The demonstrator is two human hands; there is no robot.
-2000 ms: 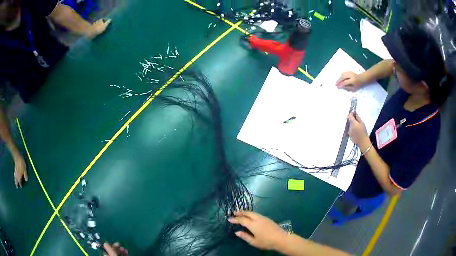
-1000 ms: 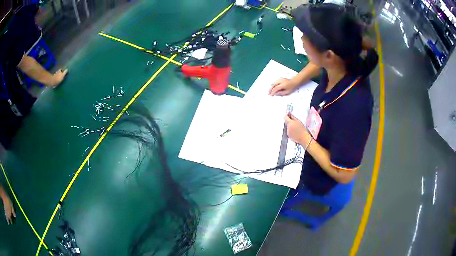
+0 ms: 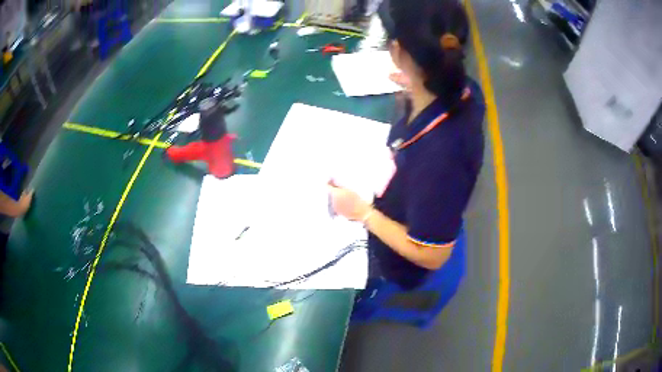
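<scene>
Neither of my hands is in the picture. A dark wire harness bundle (image 3: 170, 290) lies on the green bench nearest to me, blurred and cut off by the bottom edge. A yellow-green tag (image 3: 279, 309) lies to its right. A small silvery parts packet (image 3: 292, 365) is cut off at the bottom edge. White drawing sheets (image 3: 218, 254) lie beyond the tag, with black wires (image 3: 319, 270) across their near part.
A seated person (image 3: 435, 167) holds one hand over the sheets at the bench's right edge. A red heat gun (image 3: 218, 154) lies behind the sheets, near dark connectors and wires (image 3: 207, 96). Small white slips (image 3: 86, 232) lie at left. Another person's hand (image 3: 26, 202) is at the left edge.
My view has swung right and forward, so bench things sit further left. My hands, seen two seconds ago at the wires and connectors, are out of view. The neighbour's far hand has moved toward another sheet.
</scene>
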